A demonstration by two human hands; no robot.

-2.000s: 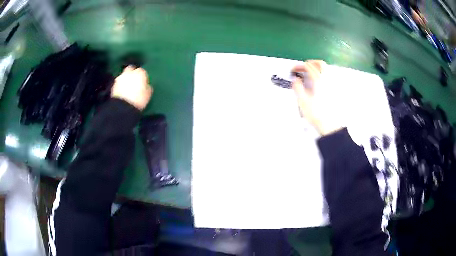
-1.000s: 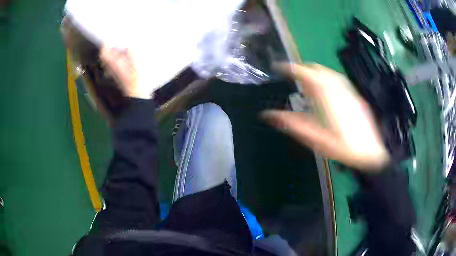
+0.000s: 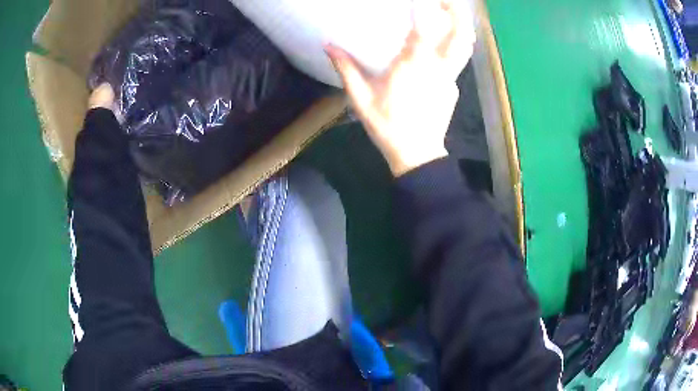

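Observation:
An open brown carton [image 3: 229,200] stands below the table edge at the upper left. Inside it lies a large dark bundle in clear, shiny plastic film [image 3: 222,99]. My left hand [image 3: 103,97] is at the carton's left side, by the film; only part of it shows, and whether it grips anything is hidden. My right hand [image 3: 406,99] holds a white sheet-like piece [image 3: 306,30], probably foam, over the carton's upper right, thumb and fingers spread on it. The top of the white piece is cut off by the picture's edge.
The green table [image 3: 551,114] is at the right, its edge running top to bottom. Black glossy housing shells [image 3: 624,214] lie piled on it. My leg in light trousers [image 3: 306,244] is below the carton. Blue parts [image 3: 367,347] show beside it. Green floor is at the left.
The view has turned from the bench to the carton. The white sheet has moved up and right, uncovering the dark bundle. My right hand has moved from the table edge onto the white piece.

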